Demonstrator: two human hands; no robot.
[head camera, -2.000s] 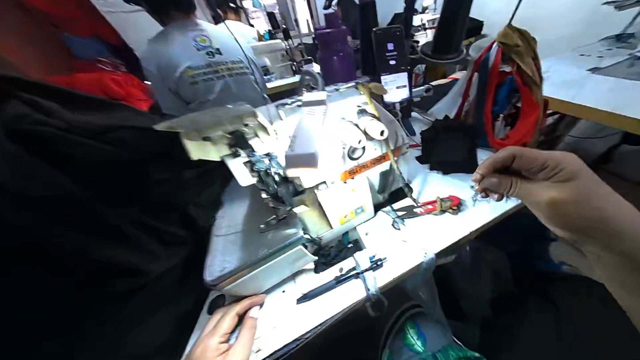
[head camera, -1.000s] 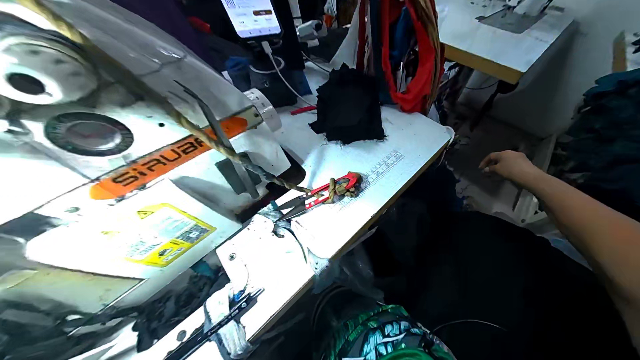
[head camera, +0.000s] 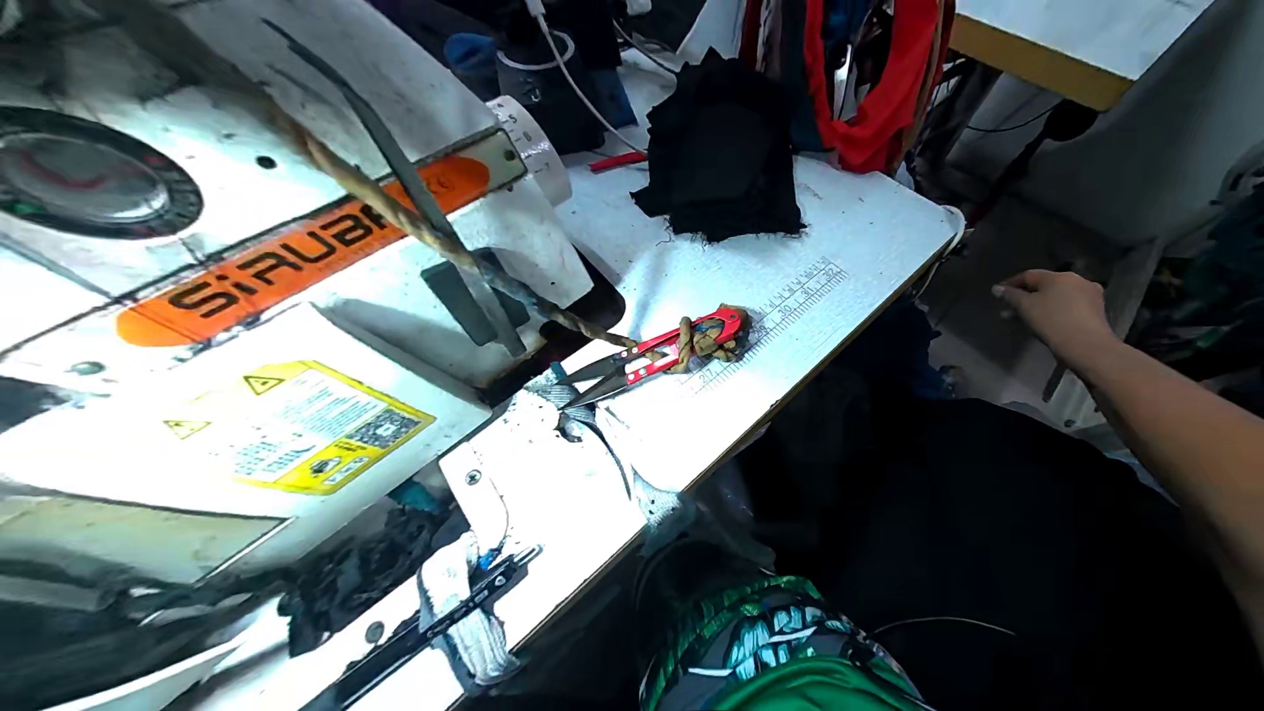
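Observation:
My right hand (head camera: 1055, 304) hangs past the table's right edge, above the floor, its fingers curled together; whether anything small is between them cannot be told. My left hand is out of view. A white Siruba sewing machine (head camera: 296, 415) fills the left side. Red-handled thread snips (head camera: 676, 351), with a twisted cord (head camera: 444, 242) tied round the handle, lie on the white table (head camera: 849, 227) with the blades toward the machine. Lower left, black tweezers (head camera: 464, 607) rest on a white cloth strip (head camera: 459, 632) around the table's front part. A black fabric piece (head camera: 726, 148) lies farther back.
Red and dark fabric strips (head camera: 874, 99) hang at the table's back corner. A second table (head camera: 1076, 49) stands at the upper right. Dark cloth (head camera: 968, 533) covers the area below the table edge, beside green patterned fabric (head camera: 790, 662). A white cable (head camera: 573, 79) runs behind the machine.
The view has swung right and come closer to the table. My right hand has moved from above the table to beyond its right edge. My left hand, at the table's front two seconds ago, has left the view.

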